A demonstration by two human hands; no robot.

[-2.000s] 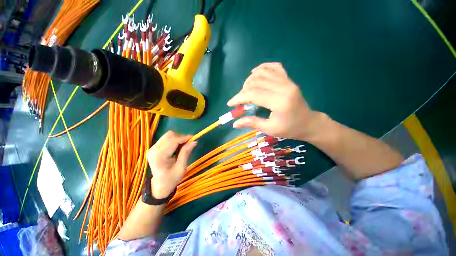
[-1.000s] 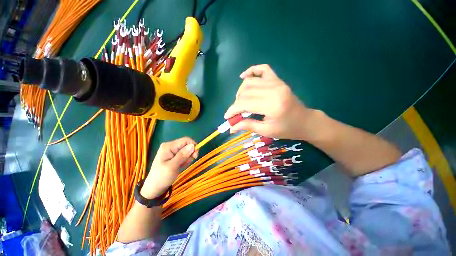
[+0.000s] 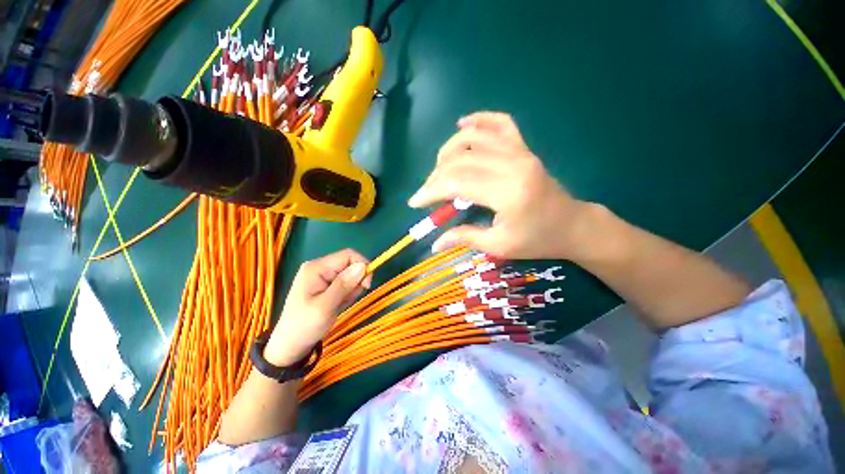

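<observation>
My left hand [image 3: 326, 294] pinches an orange cable [image 3: 390, 253] between thumb and fingers. Near the cable's end are a white sleeve [image 3: 422, 228] and a red sleeve [image 3: 444, 214]. My right hand [image 3: 500, 190] is around the terminal end, with thumb and fingers apart on either side of it; a small pale bit of the terminal shows between them. Whether a fingertip touches it is hard to tell. The near cable bundle [image 3: 398, 319] lies below, with fork terminals [image 3: 553, 296] pointing right.
The yellow and black heat gun [image 3: 331, 185] lies across the middle cable bundle [image 3: 227, 305]. A far cable bundle [image 3: 119, 46] is at upper left. A black power cord [image 3: 384, 20], white paper sheet [image 3: 95, 338] and plastic bag [image 3: 93, 444] also lie on the green table [image 3: 630, 111].
My left hand has moved right along the cable. My right hand's fingers have opened away from the terminal end, showing more of the red sleeve.
</observation>
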